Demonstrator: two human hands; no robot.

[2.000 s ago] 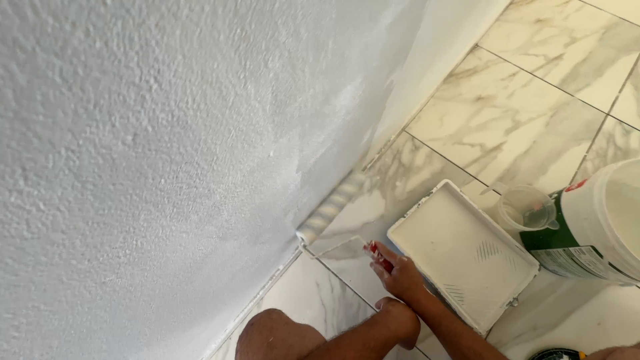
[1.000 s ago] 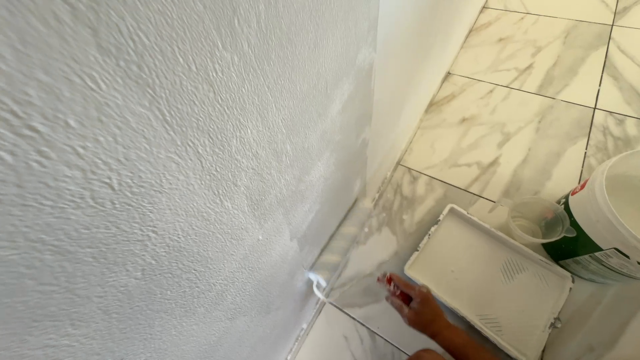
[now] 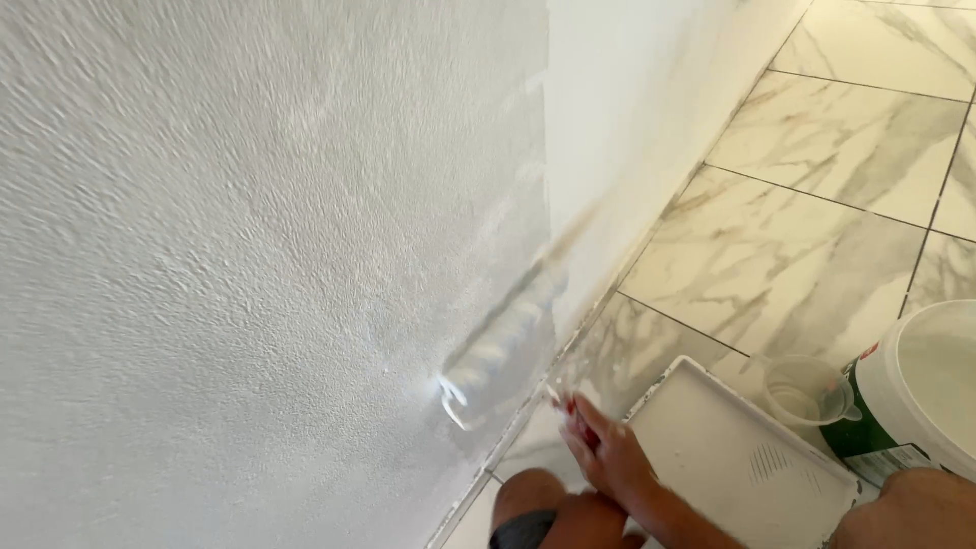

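My right hand (image 3: 614,450) grips the red handle (image 3: 583,427) of a paint roller, low and right of centre. The roller's pale, striped sleeve (image 3: 507,339) lies slanted against the lower part of the textured wall (image 3: 229,229), above the wall's bottom edge. Its white wire frame (image 3: 454,404) shows at the sleeve's lower left end; motion blurs the roller. Just right of this hand, a white paint tray (image 3: 732,457) rests on the floor. My left hand cannot be made out.
Behind the tray stand a clear plastic jug (image 3: 804,393) and a large white-and-green bucket (image 3: 907,381) with a label. Marbled tiles (image 3: 823,152) cover the floor at right. A bent knee (image 3: 530,496) is low in the middle, and more bare skin (image 3: 907,507) shows at lower right.
The roller has moved from the wall's bottom edge up onto the wall face. My right hand has stayed on its handle. The view has shifted somewhat.
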